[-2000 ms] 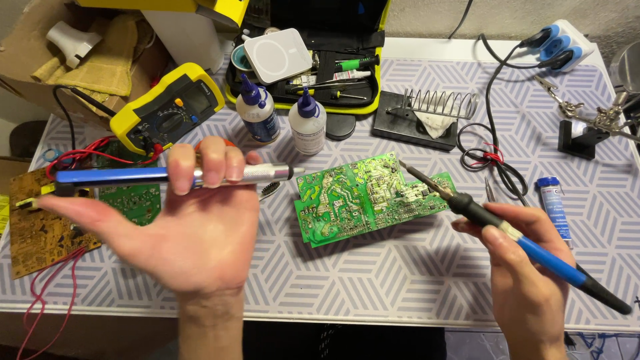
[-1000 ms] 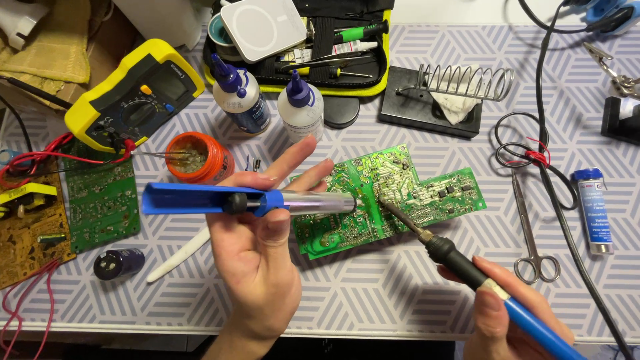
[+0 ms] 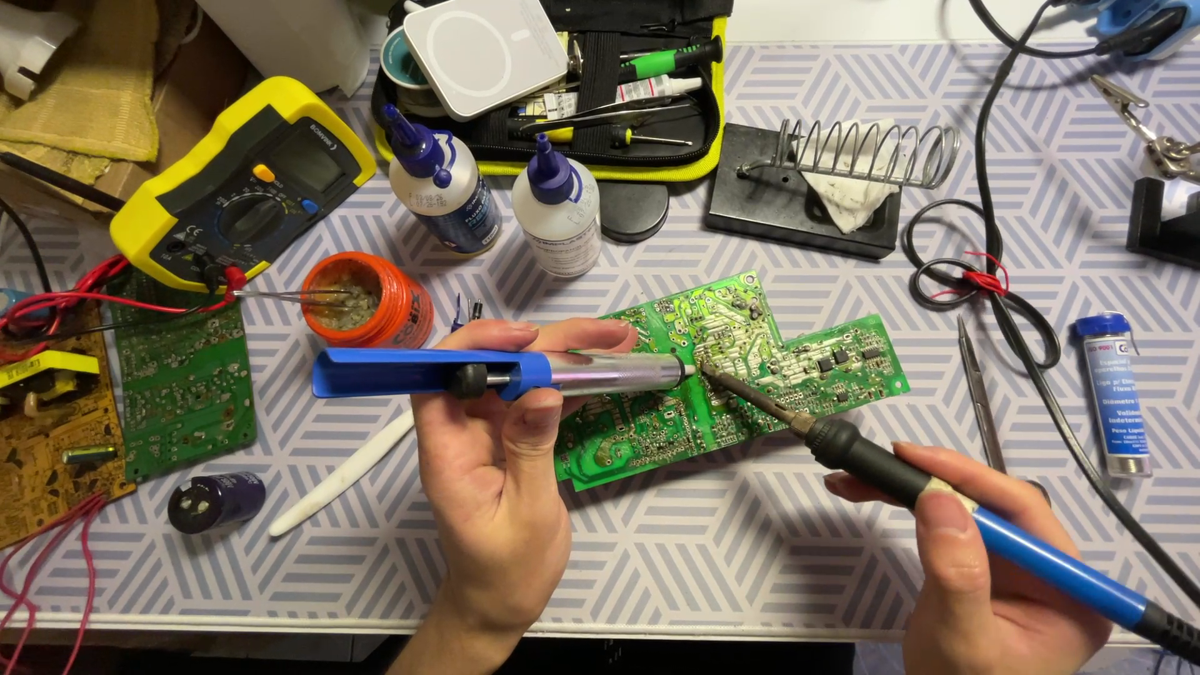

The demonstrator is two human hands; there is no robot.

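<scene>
My left hand point(image 3: 502, 478) holds a blue and silver desoldering pump point(image 3: 609, 371), its nozzle at the middle of a green circuit board point(image 3: 647, 422). My right hand point(image 3: 975, 553) grips a soldering iron point(image 3: 1041, 544) by its black and blue handle. The iron's tip meets the board right beside the pump's nozzle; whether the two touch cannot be told. The board lies with its solder side up on the patterned table covering, and my left fingers and the pump hide part of its left side.
An orange jar point(image 3: 412, 309) with tweezers in it, a capacitor point(image 3: 217, 502) and a white tool point(image 3: 347, 473) lie left. Behind stand two bottles point(image 3: 562, 225), a multimeter point(image 3: 309, 169) and an iron stand point(image 3: 750, 206). Right are scissors point(image 3: 982, 403), a cable point(image 3: 994, 169) and a solder tube point(image 3: 1116, 394).
Two seconds ago the pump was held left of the board; my left hand has brought its nozzle onto the board. The iron's tip has come down beside it. The view has moved closer.
</scene>
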